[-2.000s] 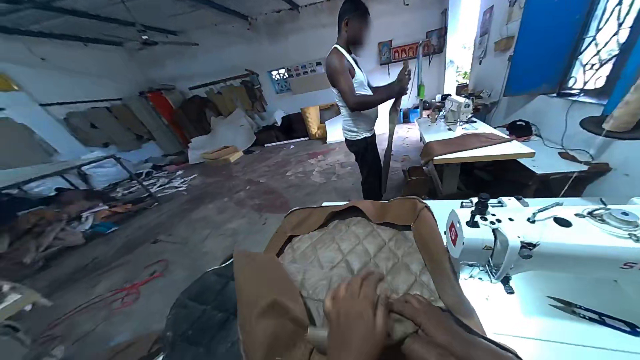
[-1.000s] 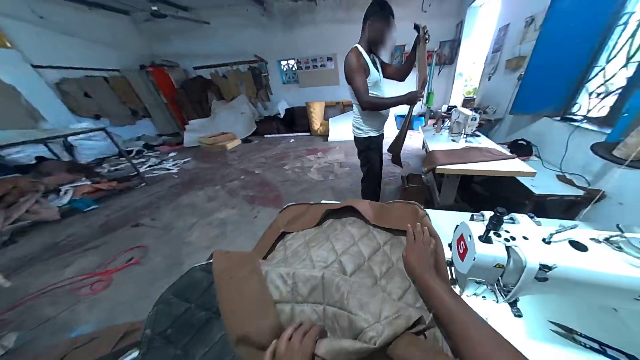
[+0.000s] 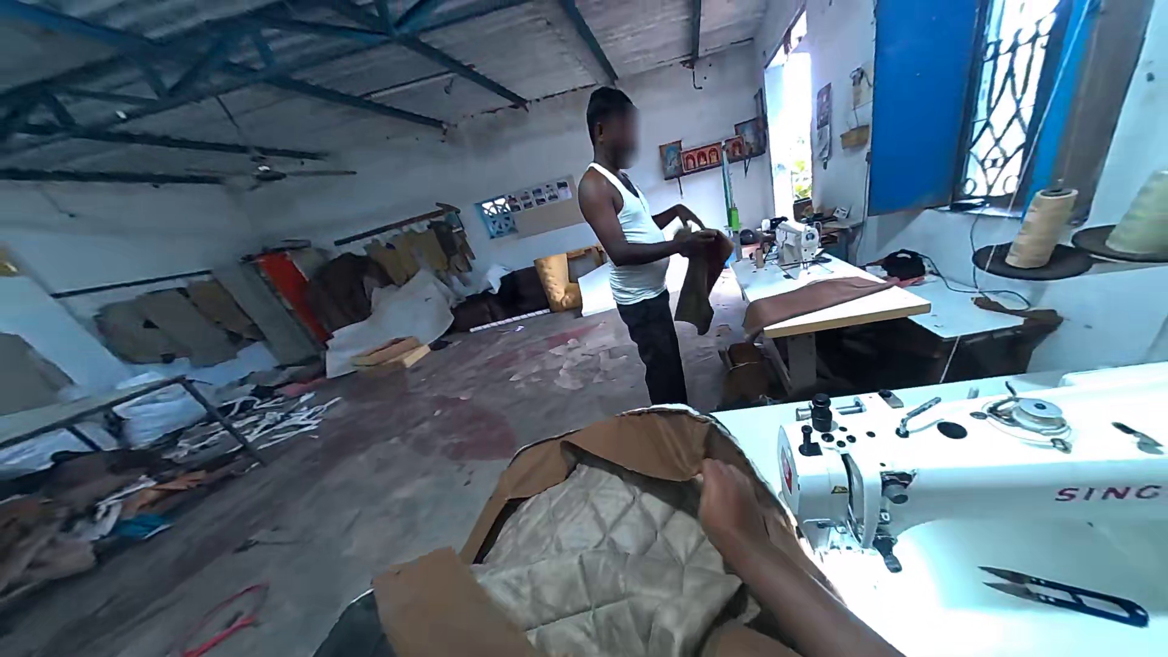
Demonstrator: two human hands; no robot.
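In the head view a quilted beige lining with a brown fabric border lies in front of me, beside a white Singer sewing machine. My right hand grips the brown border at its upper right, fingers closed on the edge. A brown flap folds over the lining's lower left, and dark quilted material shows beyond it. My left hand is out of view. Thread snips rest on the machine's white table, to the right of my right forearm.
A person stands beyond the work, holding a dark piece of material. Behind at right is a second sewing table with brown material on it. Thread cones stand at far right. Scraps and a red cord lie at left.
My left hand, on the lower part of the piece a second ago, has left the view. My right hand stays at the upper right border. The other person has lowered the dark material.
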